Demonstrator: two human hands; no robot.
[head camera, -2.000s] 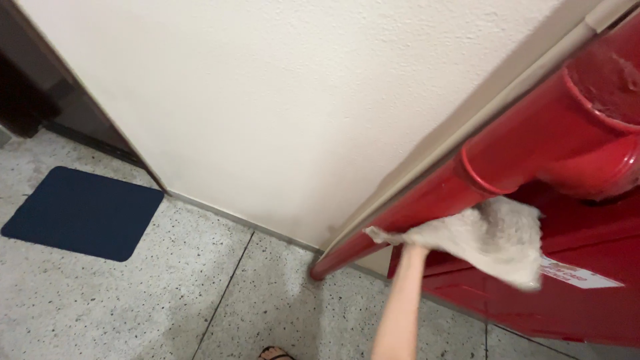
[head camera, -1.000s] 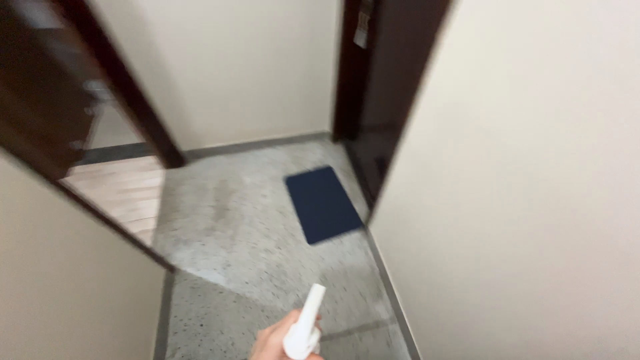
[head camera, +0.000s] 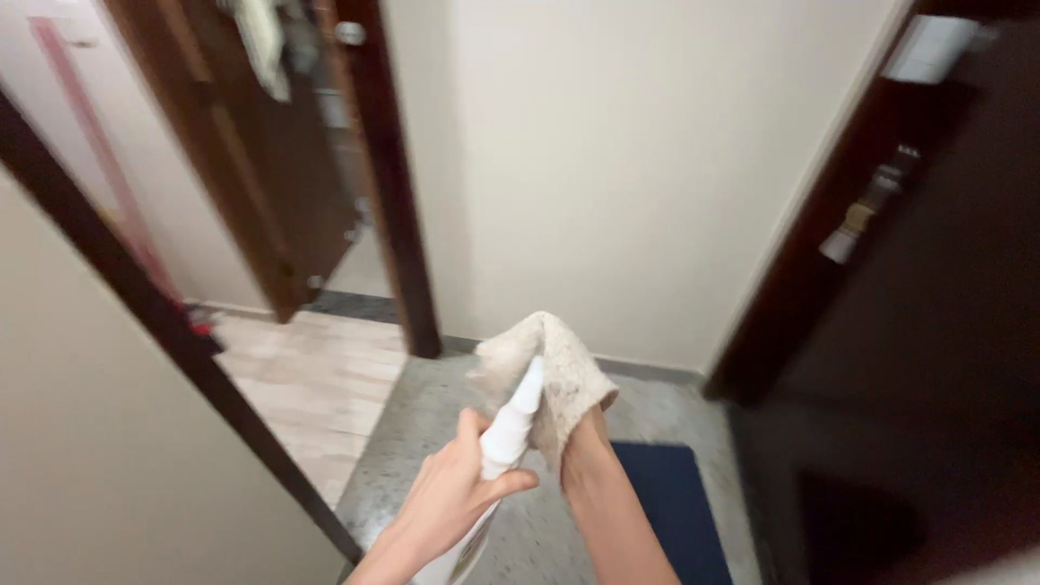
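Note:
My left hand (head camera: 455, 487) is closed around a white spray bottle (head camera: 508, 431), whose nozzle points up and away from me. A beige, speckled cloth (head camera: 561, 366) drapes over my right hand (head camera: 587, 435), hiding its fingers. The bottle's tip lies in front of the cloth; whether they touch I cannot tell. Both hands are raised above the grey floor at the lower middle of the view.
A dark blue mat (head camera: 674, 504) lies at the foot of a dark door (head camera: 910, 341) on the right. On the left, a doorway with a dark frame (head camera: 390, 187) opens onto pale wood-look flooring (head camera: 317, 390). A cream wall (head camera: 609, 179) stands ahead.
The view has swung away from the red pipe, where a hand held the cloth, to the doorways. The cloth and my right hand have come into view beside the bottle.

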